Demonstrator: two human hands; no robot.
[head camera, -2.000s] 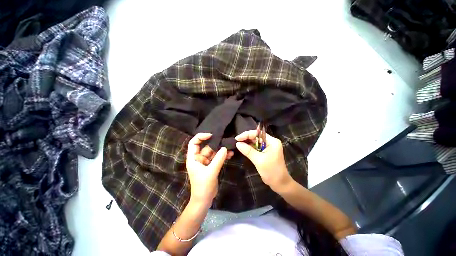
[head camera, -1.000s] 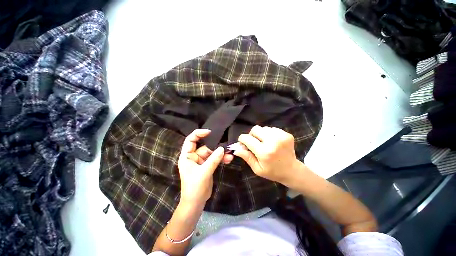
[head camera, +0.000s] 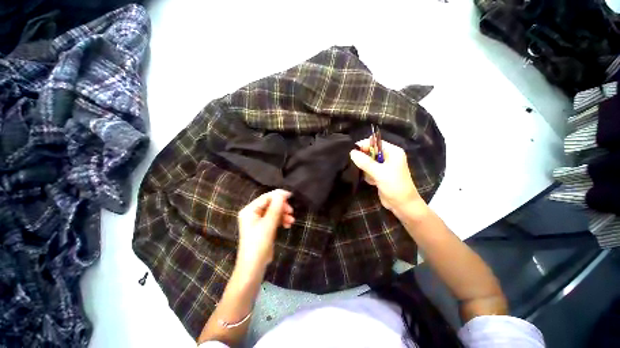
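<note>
The brown plaid garment lies spread on the white table, with its dark lining showing in the middle. My left hand pinches the lining's lower left edge between thumb and fingertips. My right hand is at the lining's upper right side, its fingertips at the cloth. It holds the thread snips, whose blades point up above the fingers. A narrow plaid tie sticks out at the garment's upper right. Any loose thread is too fine to see.
A blue-grey plaid pile lies at left. Dark plaid garments are heaped at far upper right, above dark garments with striped edges. A dark grey surface lies beyond the white table's edge at lower right.
My hands have moved apart; the right went up and right, the left slightly down. The lining between them is spread wider. The snips' blades, lowered at the seam one second ago, now point up.
</note>
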